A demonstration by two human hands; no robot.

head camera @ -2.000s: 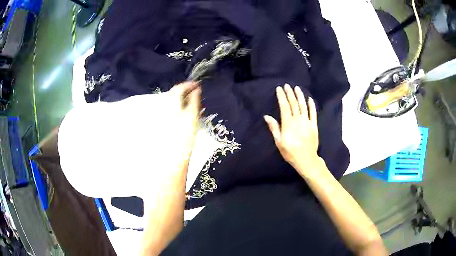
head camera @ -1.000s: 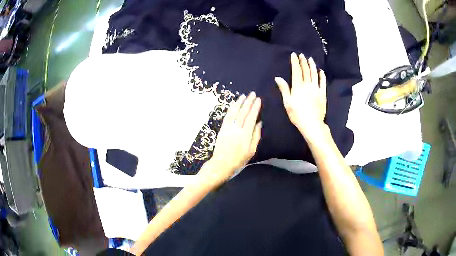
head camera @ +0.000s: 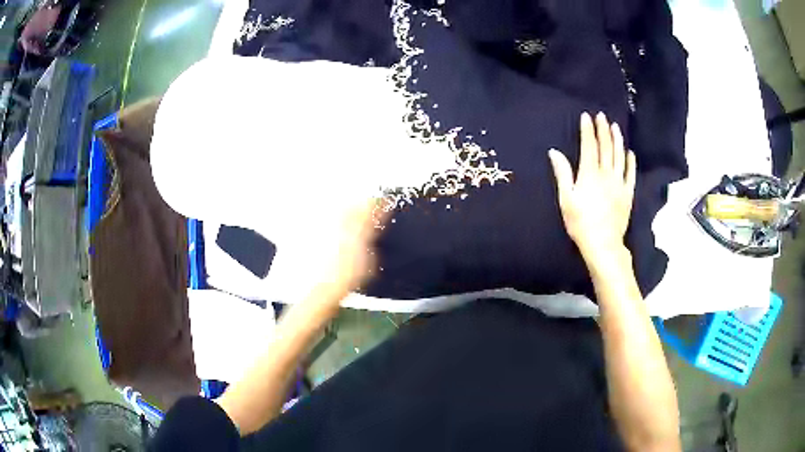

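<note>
The dark embroidered garment lies spread over the white padded ironing table, its pale scalloped edge crossing the white pad. My right hand lies flat on the cloth with fingers spread, holding nothing. My left hand is blurred at the left edge of the garment; its fingers cannot be made out, nor whether they grip the hem. The steam iron rests at the table's right end, with its yellow-tan handle up, untouched.
A small dark patch is on the white surface at left. Brown cloth hangs on a blue frame at far left. A white sheet is below the table's left side. A blue plastic basket stands at lower right.
My left hand has moved from flat on the cloth to the garment's left edge. The embroidered edge lies differently, its point now further along the cloth. My right hand stays flat. The view has shifted.
</note>
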